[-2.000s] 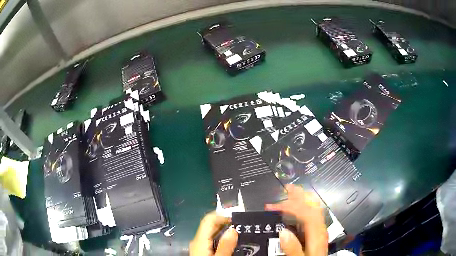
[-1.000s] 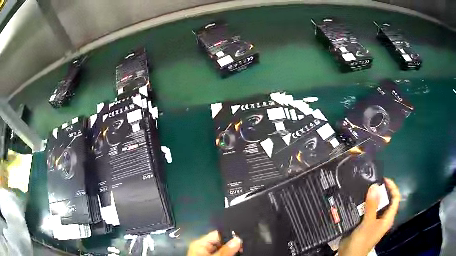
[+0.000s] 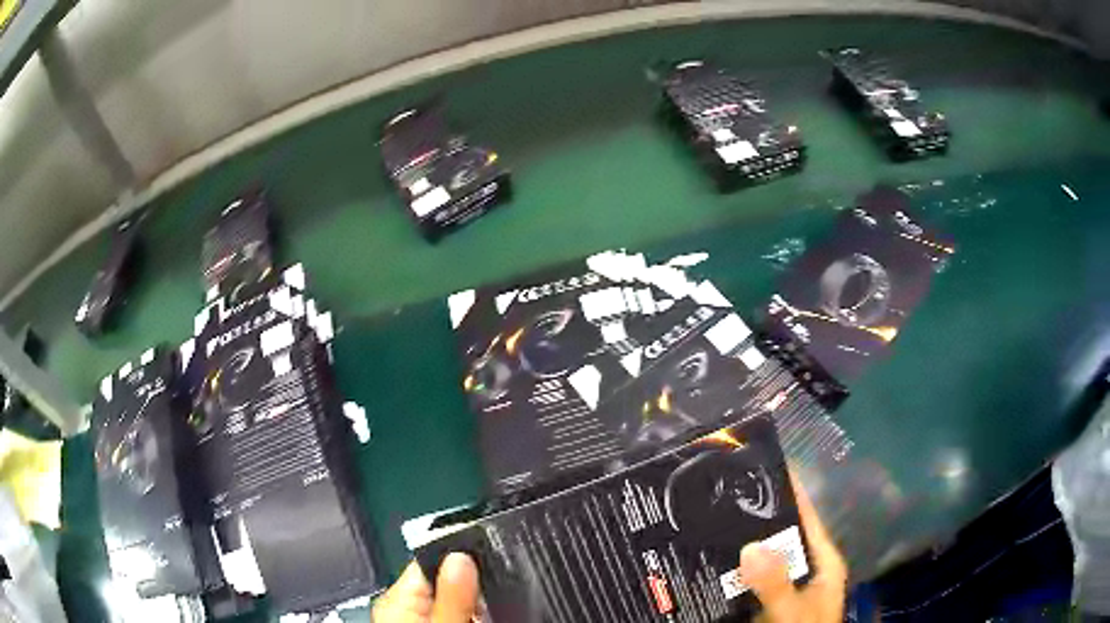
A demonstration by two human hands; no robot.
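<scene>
A black folded carton [image 3: 609, 523] is held low in front of me, its printed back with a ring picture and white label facing up. My left hand [image 3: 426, 594] grips its left end, thumb on top. My right hand [image 3: 797, 566] grips its right end, thumb by the white label. A small white tab shows at the carton's upper left corner. Both hands are partly cut off by the lower edge. The working pile of blanks [image 3: 523, 420] lies fanned just beyond the carton, which hides its near part.
Two spare piles of blanks [image 3: 274, 450] stand at left. A black carton [image 3: 852, 286] lies ring side up at right. Several folded boxes [image 3: 444, 170] stand along the lighter green strip by the pale rail. A pale sleeve [image 3: 1083, 517] shows at far right, a yellow sheet [image 3: 31, 475] at far left.
The held carton has moved left and looks thicker, less flat. My hands moved left with it. The folded boxes on the strip and the piles sit further left in view.
</scene>
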